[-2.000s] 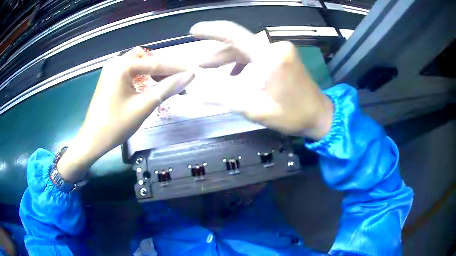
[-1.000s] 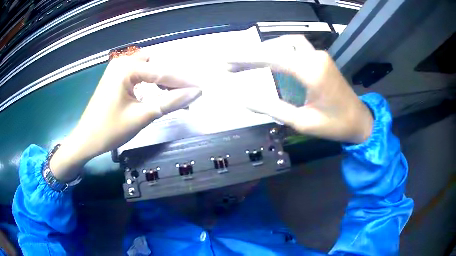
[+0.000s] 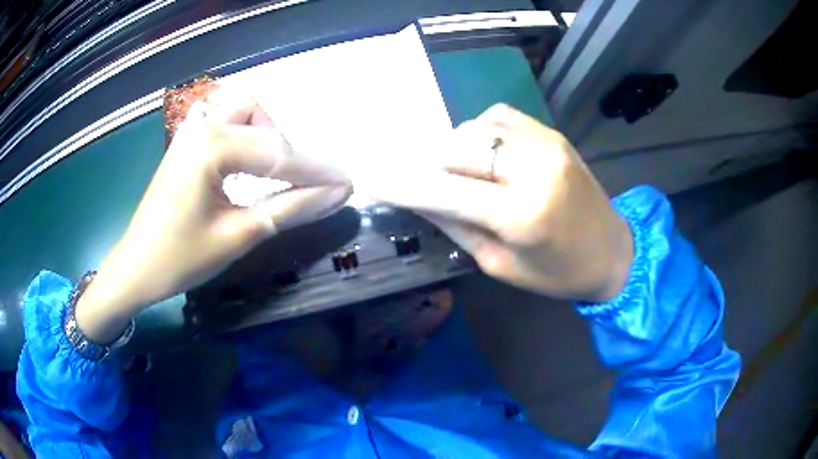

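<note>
The long black fixture (image 3: 314, 291) lies at the near edge of the white-sheeted tray (image 3: 359, 99). Dark nests with bright points show along it; its left part is in shadow. Small copper parts (image 3: 182, 100) are heaped at the tray's upper left corner. My left hand (image 3: 211, 188) is over the tray's left side, thumb and forefinger tips pinched together. My right hand (image 3: 516, 197), with a ring, reaches in from the right; its fingertips nearly meet the left ones above the fixture's back edge. Glare hides whether anything is between the fingertips of either hand.
A glossy dark-green mat (image 3: 63, 211) lies under the tray. Dark tracks with silver rails (image 3: 99, 116) run behind it. A grey metal post (image 3: 583, 54) and a black bracket (image 3: 639, 97) stand at the right. My blue sleeves and smock are along the bottom.
My right hand has moved left and its fingers have closed in towards my left fingertips. Both hands now sit nearer the fixture. The tray and fixture appear shifted left and up in the picture.
</note>
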